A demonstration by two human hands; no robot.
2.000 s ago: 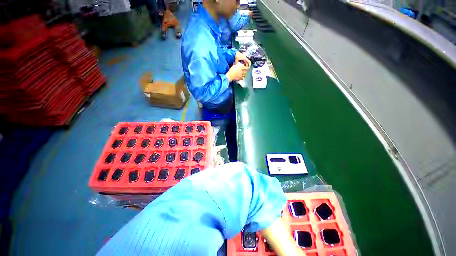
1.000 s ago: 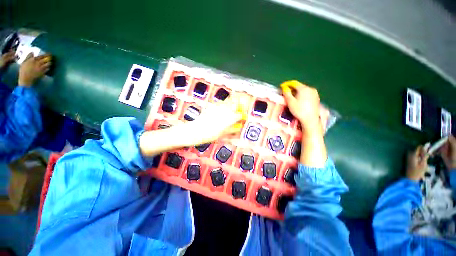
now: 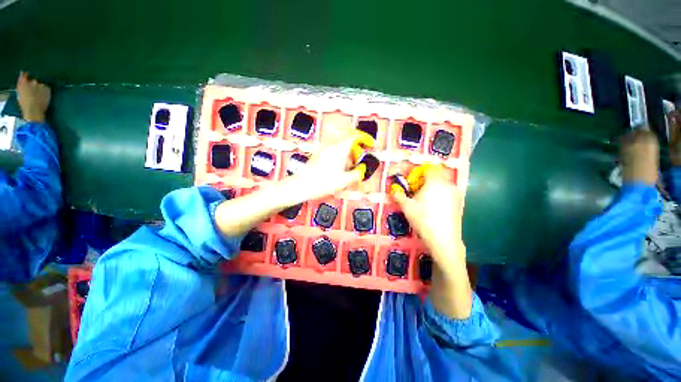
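The red blister tray (image 3: 334,125) lies in front of me, with black watch bodies in most of its pockets. My left hand (image 3: 328,168), with yellow finger cots, is over the tray's middle and pinches a watch body (image 3: 368,166). My right hand (image 3: 437,205), also with yellow cots, is just right of it and grips another watch body (image 3: 401,181) at the fingertips. The hands are close but apart. My left forearm and hands hide some pockets.
A white insert box (image 3: 166,137) lies left of the tray. White inserts (image 3: 576,82) sit on the green conveyor (image 3: 313,45) at far right. Neighbouring workers' hands are at left (image 3: 33,97) and right (image 3: 640,155). A brown carton (image 3: 46,317) is at lower left.
The view has swung from the left side back over the tray. My right hand has moved from the tray's far edge to beside my left hand and now grips a watch body.
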